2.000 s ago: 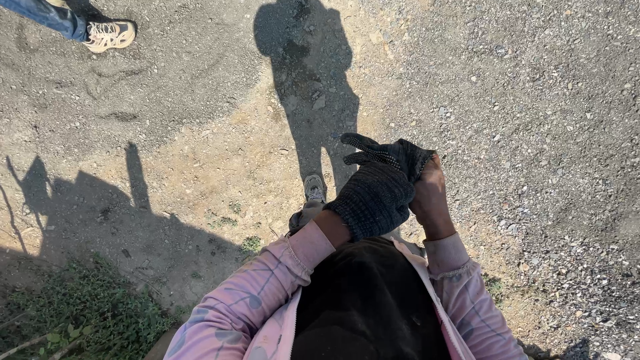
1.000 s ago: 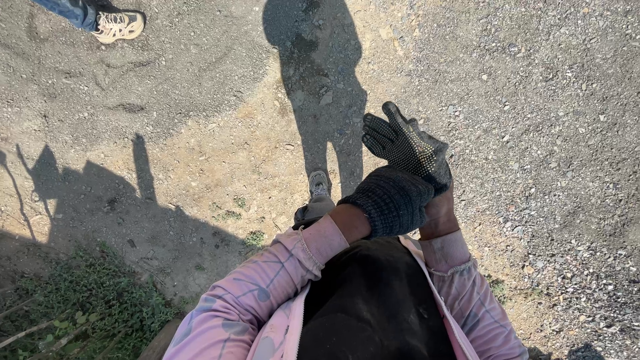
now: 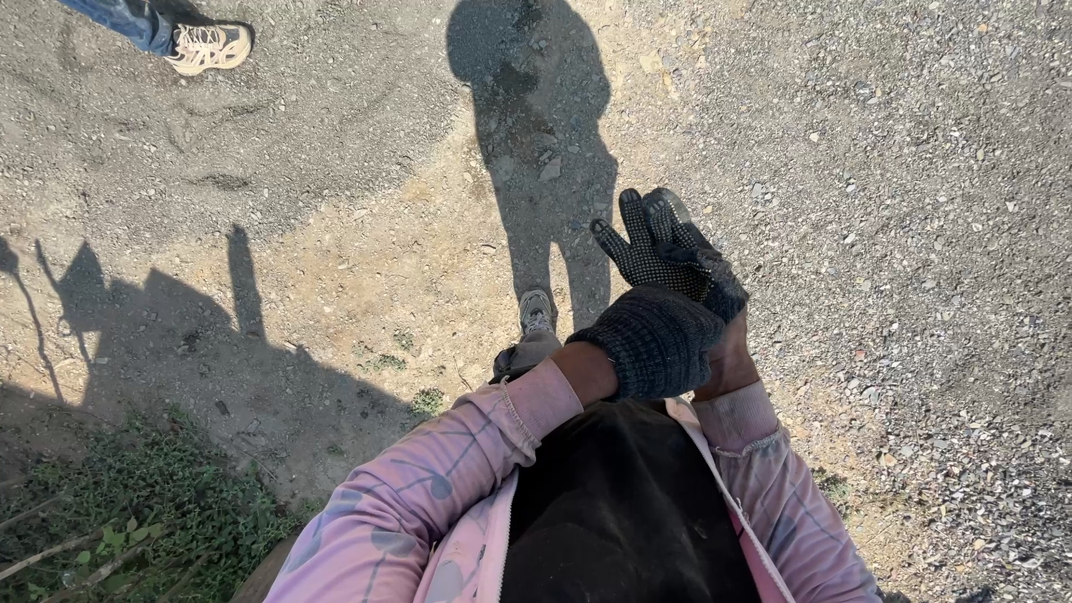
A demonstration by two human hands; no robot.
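My left hand [image 3: 662, 343] wears a dark knitted glove and lies across my right wrist, closed at the cuff of the right glove; its fingertips are hidden. My right hand [image 3: 666, 247] wears a dark knitted work glove [image 3: 653, 260] with pale grip dots, its fingers apart and pointing up and left. The fabric of this glove is bunched near the wrist, where bare skin shows below it. Nothing is seen held in the right hand. Both hands are in front of my body, over the black garment [image 3: 628, 511] and the open pink jacket [image 3: 394, 502].
Gravel ground [image 3: 904, 209] spreads ahead and right. My shoe [image 3: 536, 311] shows below my shadow. Another person's shoe [image 3: 211, 48] and jeans leg are at the upper left. Low green plants [image 3: 167, 494] grow at the lower left, beside a shadow with jagged edges.
The right hand's fingers have spread, with their dotted side now in view. The left hand has stayed around the right wrist and glove cuff.
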